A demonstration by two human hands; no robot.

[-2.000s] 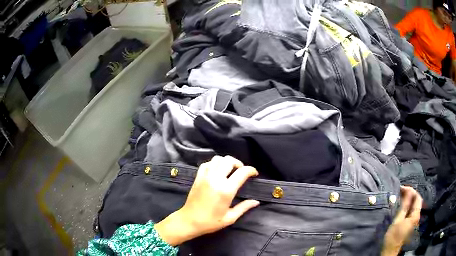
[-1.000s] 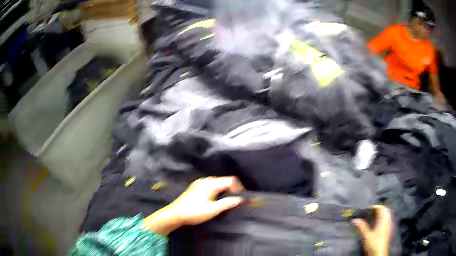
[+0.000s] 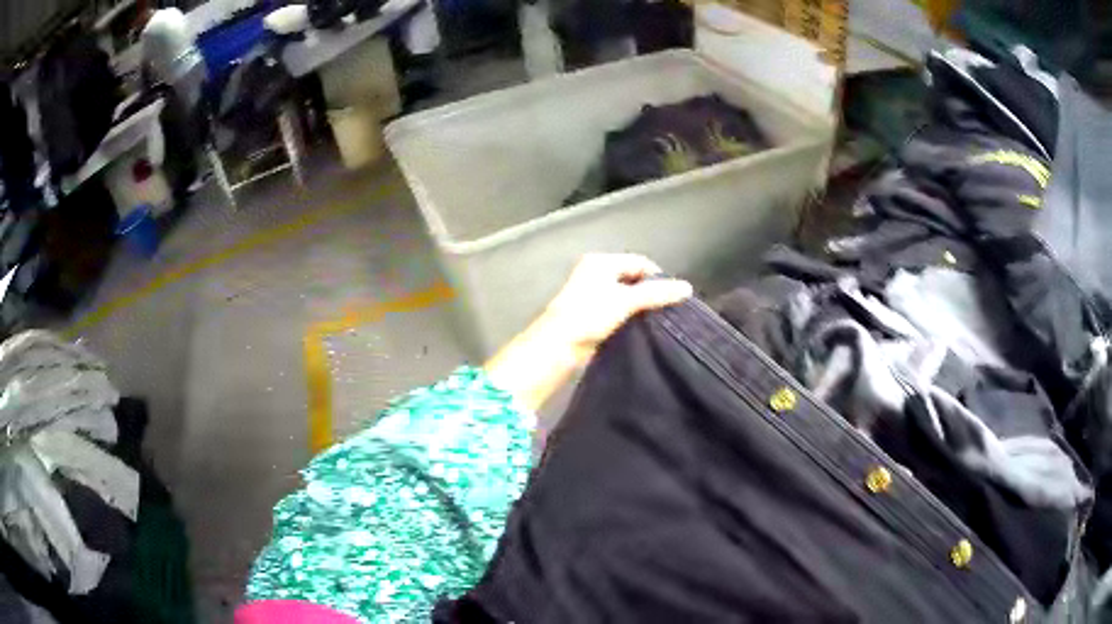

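Note:
A dark charcoal denim jacket (image 3: 683, 488) hangs from my left hand (image 3: 604, 305) and fills the lower middle. My left hand, bare with a green patterned sleeve, pinches the upper left end of the button placket (image 3: 829, 441). The placket runs diagonally down to the right edge of the garment, with several gold shank buttons (image 3: 878, 478) along it. My right hand is not in the picture.
An off-white plastic tub (image 3: 622, 219) with a dark garment inside stands behind my left hand. The heap of grey denim (image 3: 902, 329) rises at right. Grey and pale fabric (image 3: 73, 451) lies at far left. Yellow lines mark the floor.
The view has swung left, so the tub now sits near the middle. My left hand has moved to the placket's end and lifted it; my right hand has left the picture.

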